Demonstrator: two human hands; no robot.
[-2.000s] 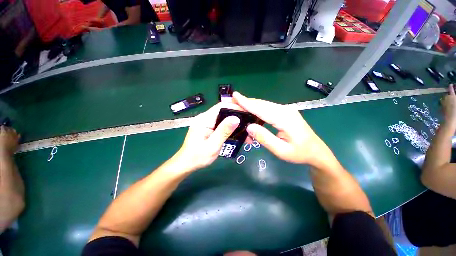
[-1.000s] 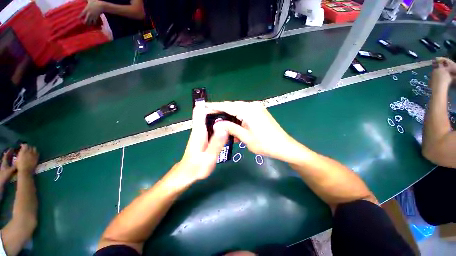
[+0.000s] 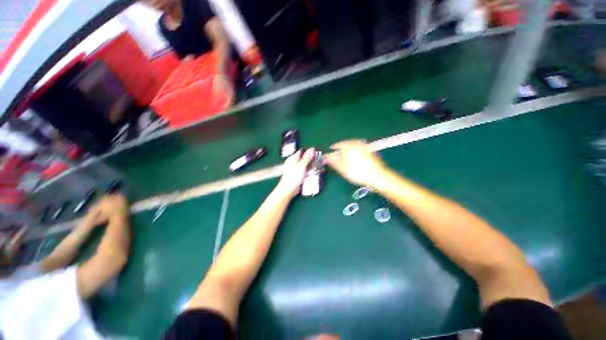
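A black mobile phone (image 3: 311,184) with a pale lower part is in front of me, by the pale belt rail. My left hand (image 3: 297,171) is closed on its left side. My right hand (image 3: 353,161) is just right of the phone, its fingers apart and blurred; no held thing shows in it. Three small white rings (image 3: 351,209) lie on the green bench to the right of the phone. The picture is blurred, so the phone's details do not show.
Two phones (image 3: 248,159) lie on the green belt beyond the rail (image 3: 412,137), another at the right near a slanting grey post (image 3: 518,63). A neighbour's arms (image 3: 106,229) are at left. A person holds red trays (image 3: 189,89) across the line.
The view has turned and tilted. My hands, earlier together around the phone, are now apart; the right has come off it. The phone's pale part now shows more openly.
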